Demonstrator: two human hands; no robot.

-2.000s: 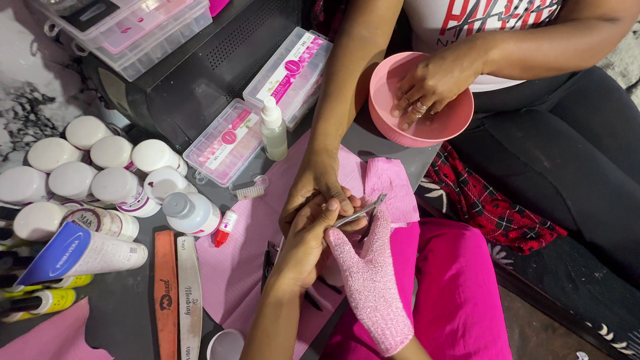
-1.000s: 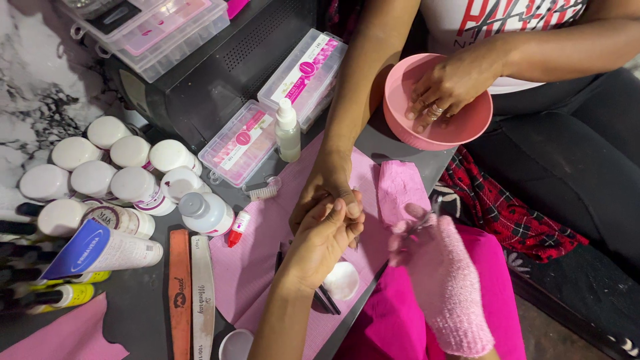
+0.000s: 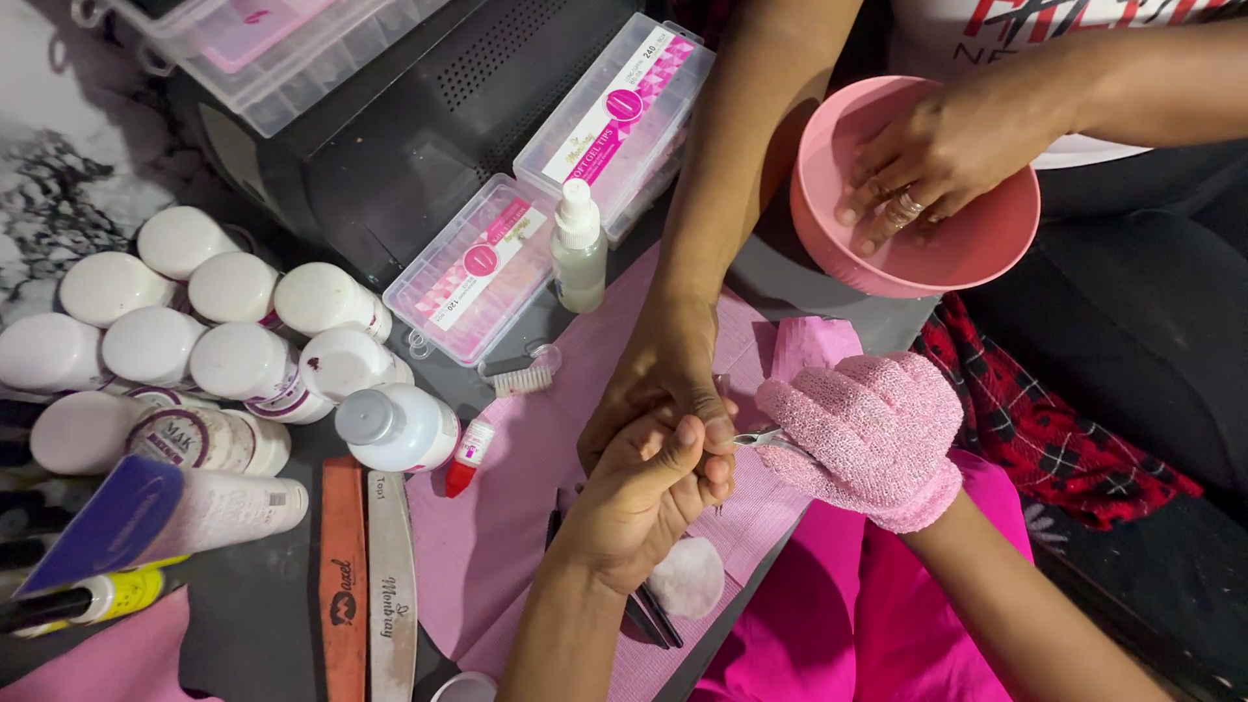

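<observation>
Bare, my left hand grips the fingers of another person's hand above a pink paper towel. My right hand wears a pink knitted glove and is closed around metal cuticle nippers, whose tips are at the person's thumb. The person's other hand, with rings on it, rests inside a pink bowl. Just below my left hand a round cotton pad lies beside dark slim tools. A folded pink towel is partly behind my glove.
White-lidded jars, a clear bottle with a grey cap and a tube crowd the left. Two nail files lie near them. Behind are a small brush, a spray bottle and plastic boxes of nail tips.
My gloved right hand moved away from the person's fingers between the two earlier frames. Now it is back there with the nippers, its back turned up.
</observation>
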